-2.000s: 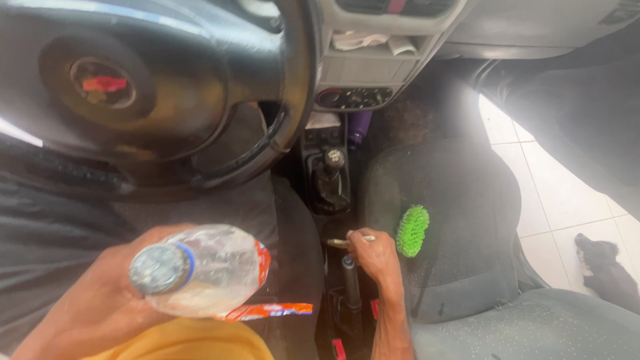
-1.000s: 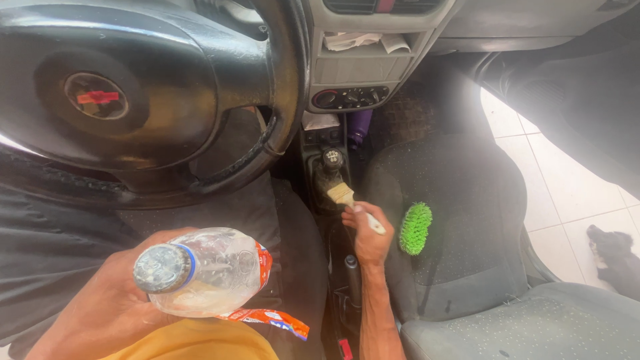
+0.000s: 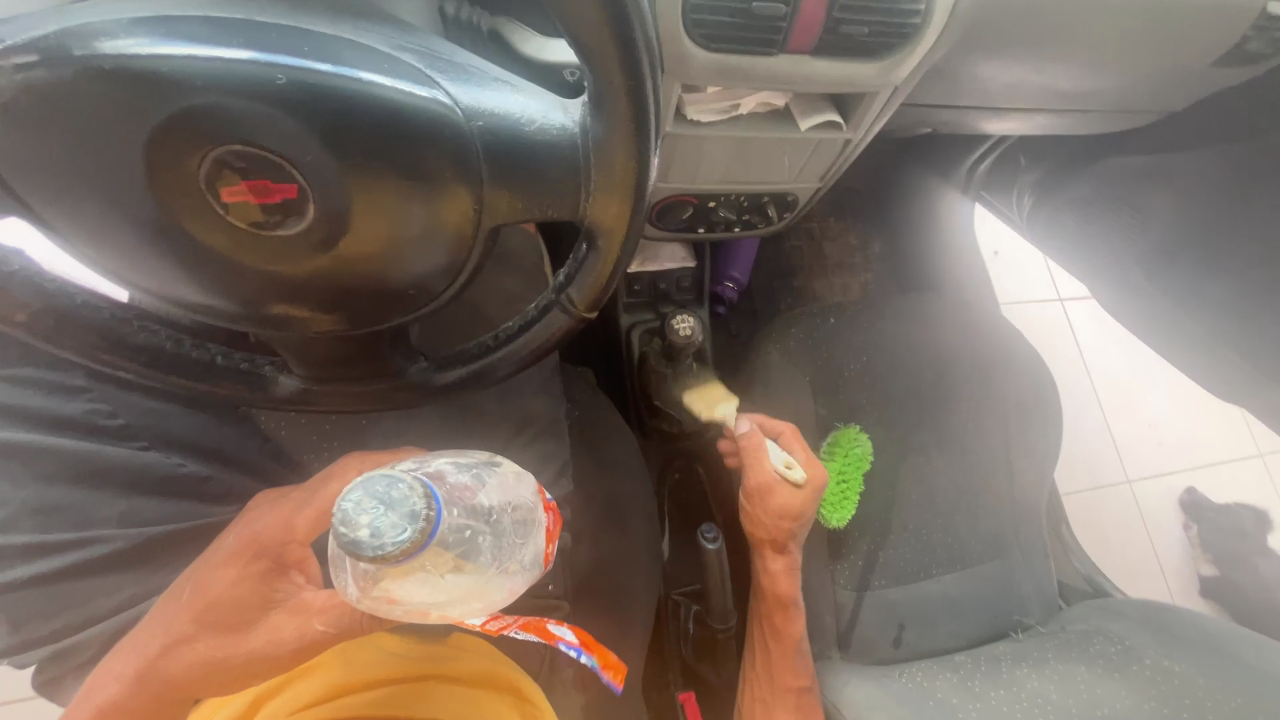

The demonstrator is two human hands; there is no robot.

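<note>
My left hand (image 3: 255,575) is wrapped around a clear plastic bottle (image 3: 465,530) with a whitish, smeared cap and a partly peeled orange label. Some pale content shows inside it. My right hand (image 3: 778,490) grips the white handle of a flat paintbrush (image 3: 712,402); its pale bristles are at the lower right of the gear lever boot (image 3: 668,385), below the gear knob (image 3: 683,328). Whether the bristles touch the boot is unclear. A green bristly brush or scrubber (image 3: 846,476) lies on the passenger seat, just right of my right hand.
The steering wheel (image 3: 420,385) fills the upper left. The handbrake lever (image 3: 712,560) stands left of my right forearm. A purple object (image 3: 735,268) is beside the console. The grey passenger seat (image 3: 950,480) lies right; past it, a dark animal (image 3: 1228,550) is on the tiled floor.
The paintbrush, low beside the handbrake two seconds ago, moved up to the gear lever boot with my right hand and is now slightly lower right of its position one second ago. My left hand still holds the bottle.
</note>
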